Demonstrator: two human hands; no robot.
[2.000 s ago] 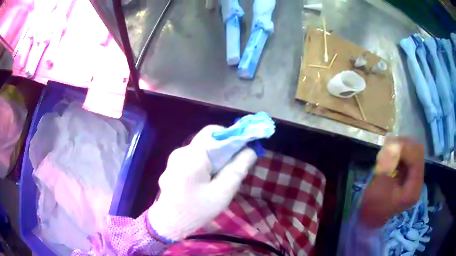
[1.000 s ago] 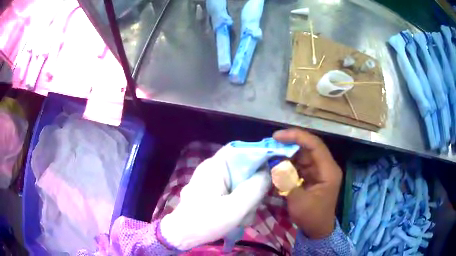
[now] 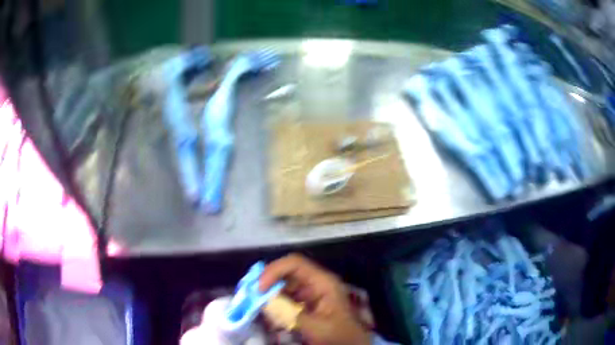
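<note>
A light-blue figure leg point(image 3: 245, 303) is held low in the view, its foot end pointing up. My left hand point(image 3: 219, 325), in a white glove, is shut around it; it is blurred and partly cut off by the lower edge. My bare right hand point(image 3: 317, 296) touches the foot end with its fingers and holds a beige pad point(image 3: 283, 311) against or just beside it; contact is blurred. A white cup point(image 3: 329, 176) with a thin stick in it stands on a brown cardboard pad point(image 3: 297, 202) on the metal bench.
Two legs point(image 3: 219, 124) lie on the bench at left, a row of legs point(image 3: 495, 121) at right. A green crate point(image 3: 399, 283) heaped with legs is lower right. A blue-violet tub point(image 3: 128, 313) is lower left. A green belt point(image 3: 270, 23) runs behind.
The view has swung up and right, so the bench fills more of it and the hands sit lower. Since two seconds ago, my right hand has come from the right to the held leg.
</note>
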